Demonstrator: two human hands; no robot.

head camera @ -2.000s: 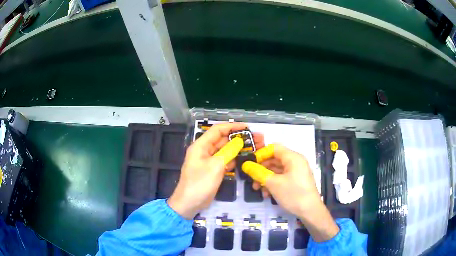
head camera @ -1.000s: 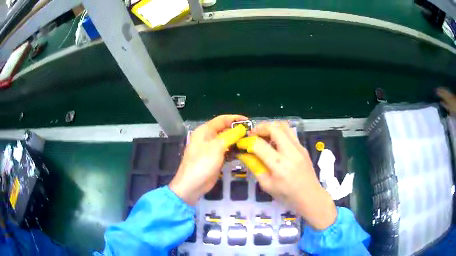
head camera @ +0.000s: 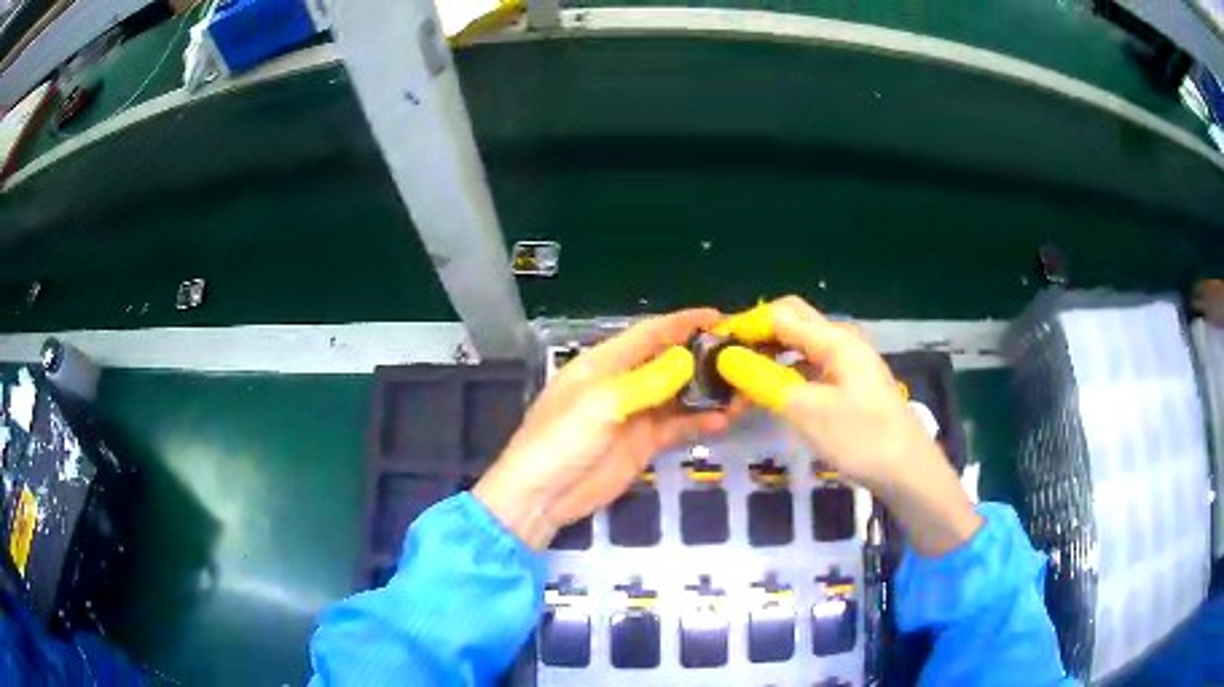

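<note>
My left hand [head camera: 604,409] and my right hand [head camera: 839,403], with yellow finger cots on thumbs and index fingers, hold a small dark square watch unit [head camera: 707,373] between them above the tray. Its dark face shows between the two thumbs; the fingers cover most of its edges, and whether the screen is fully seated cannot be told. Below the hands, a clear blister tray [head camera: 671,548] holds rows of black screens [head camera: 703,515] with short orange-and-black flex tails.
The dark foam tray [head camera: 420,470] lies under the blister tray. Stacked trays [head camera: 1141,470] stand at right, a black shiny bulk [head camera: 54,483] at left. Behind the pale rail [head camera: 269,345] and post [head camera: 436,175], the green belt carries housings [head camera: 536,258] and a dark unit [head camera: 1051,263].
The screen, separate below the housing two seconds ago, is now together with it in both hands. The hands have moved right in the picture. Another housing has appeared on the belt near the post.
</note>
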